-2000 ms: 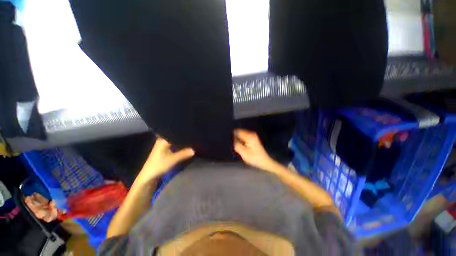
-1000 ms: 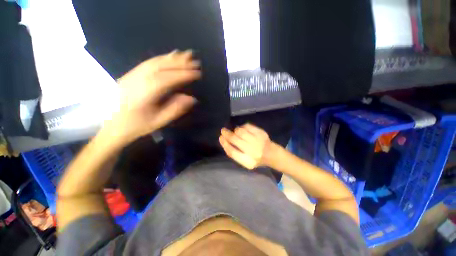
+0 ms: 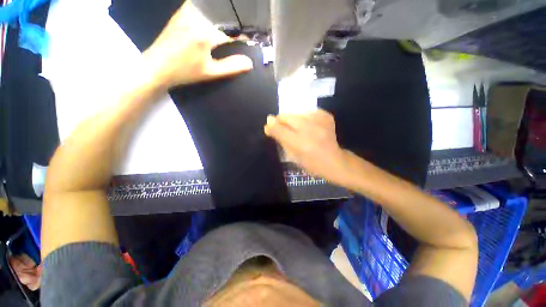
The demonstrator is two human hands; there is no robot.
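A black fabric panel (image 3: pixel 233 132) lies on the white table left of the needle area and hangs over its front edge. My left hand (image 3: pixel 188 54) lies on the panel's upper part, fingers spread, beside the machine. My right hand (image 3: pixel 305 135) is curled with fingers closed at the panel's right edge; whether it pinches the fabric is unclear. The sewing machine head (image 3: pixel 296 30) is above, lit brightly below. A separate black panel (image 3: pixel 383 108) lies right of the needle.
An edge ruler (image 3: pixel 158 189) runs along the table front. Black pieces (image 3: pixel 24 114) and a light blue scrap (image 3: pixel 33 37) are at left. Two slim pens (image 3: pixel 479 117) and a cardboard box (image 3: pixel 506 117) are at right. A blue basket (image 3: pixel 488 240) stands below right.
The view has shifted up to show the machine head. My left hand has moved up the panel towards the machine; my right hand has moved from below the table edge up over the table.
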